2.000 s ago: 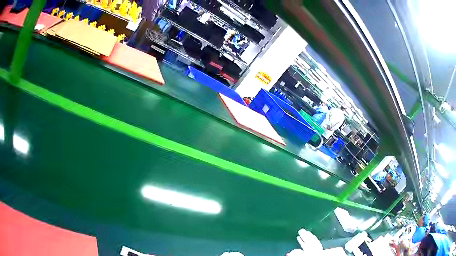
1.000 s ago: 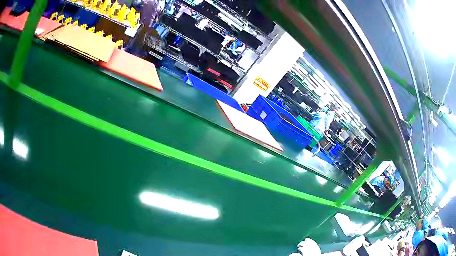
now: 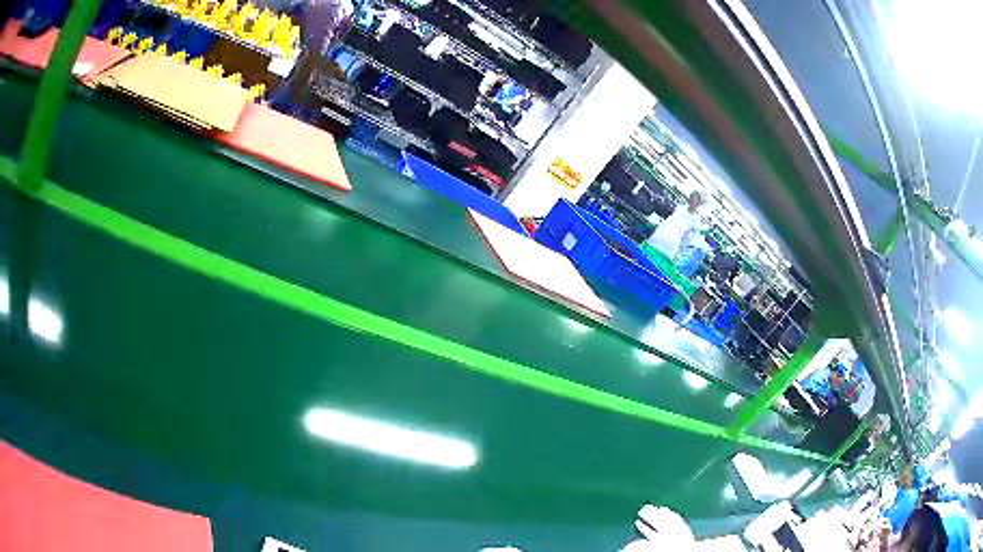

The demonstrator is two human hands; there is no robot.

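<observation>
Neither of my hands is in the picture. Nearest in front of me is the glossy dark-green bench surface [image 3: 248, 367] with a bright green line [image 3: 356, 309] across it. A red-orange mat [image 3: 97, 507] is cut off at the bottom left. At the bottom edge a small white and dark piece [image 3: 280, 544] barely shows. White objects [image 3: 666, 528] lie at the bottom right, cut off and too unclear to name.
Beyond the bench are a board on a mat [image 3: 539, 264], a blue bin [image 3: 609, 253], tan boards [image 3: 172, 88] and yellow parts [image 3: 232, 19]. A green post [image 3: 59, 92] stands left. A person in blue [image 3: 936, 523] is at the lower right.
The view has shifted slightly. The white objects at the bottom right show a little differently at the edge. The person at the lower right and a distant person in light clothing have moved slightly.
</observation>
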